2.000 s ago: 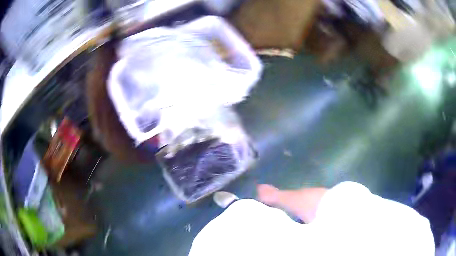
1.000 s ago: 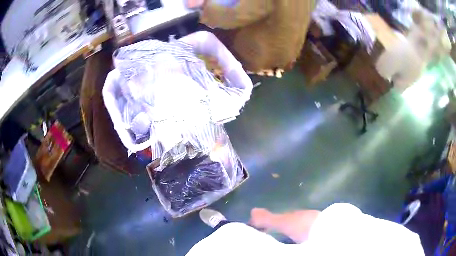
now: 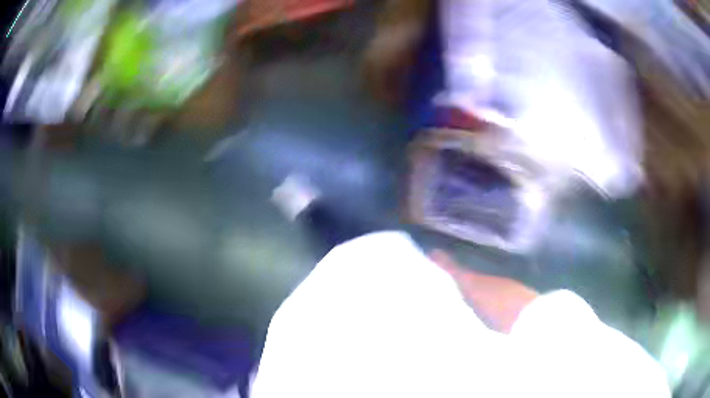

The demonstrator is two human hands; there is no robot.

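The frame is strongly blurred. One bare hand, which looks like my right hand (image 3: 490,294), shows at the lower middle between two overexposed white shapes of my clothing. Its fingers point up and left; nothing can be made out in it, and its finger pose is unclear. My left hand is not in view. Just beyond the hand, a carton (image 3: 424,186) with a clear liner holds dark purple goods (image 3: 476,194). A white-lined basket (image 3: 634,140) heaped with pale cloth (image 3: 537,70) stands behind the carton, at the upper right.
Green floor (image 3: 171,225) spans the left and middle. A light shoe (image 3: 296,196) shows on it. A green basket (image 3: 132,58) is at the upper left. A dark blue bundle (image 3: 187,342) and blurred blue and white things (image 3: 70,315) are at the lower left.
The view has swung left: the carton and heaped basket now lie farther right, and the green basket is at the upper left. The shoe now shows apart from the carton. The hand stays low in view.
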